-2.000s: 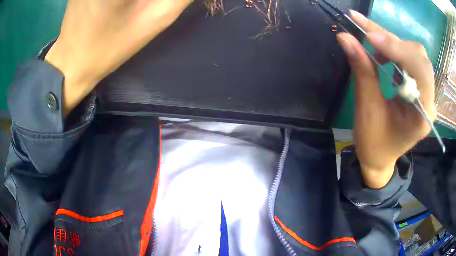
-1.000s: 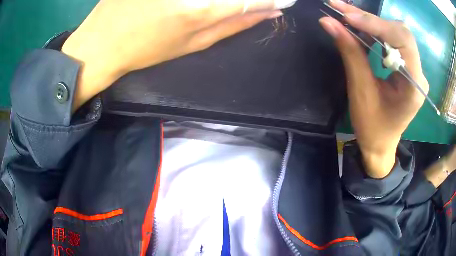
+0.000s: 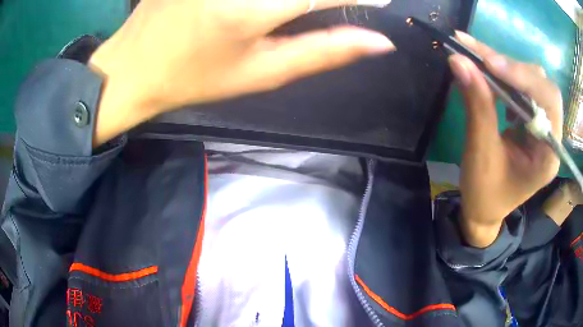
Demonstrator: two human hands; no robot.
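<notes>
My right hand [image 3: 511,128] holds the tweezers [image 3: 489,73] by their pale-wrapped middle. Their dark tips point up and left over the black work tray [image 3: 319,115]. A tiny copper coil [image 3: 410,21] is at the tips; whether they grip it is unclear. Another copper coil [image 3: 436,45] lies below the tips, and a faint ring [image 3: 434,15] shows above them. My left hand [image 3: 249,51] is spread over the tray's upper left, cut off by the top edge, with thumb apart and no object visible in it. A few thin coil leads [image 3: 353,13] show between its fingers.
The tray's raised rim [image 3: 281,144] runs along my body. Green bench surface [image 3: 511,38] lies on both sides. A clear ridged blister tray [image 3: 577,96] is cut off at the right edge. Another person's wrist [image 3: 562,203] and dark sleeve are at the lower right.
The tangled copper pile, seen earlier at the top, is now mostly hidden by my left hand, which has moved rightward and opened its thumb. The tweezers' tips have closed together beside a coil.
</notes>
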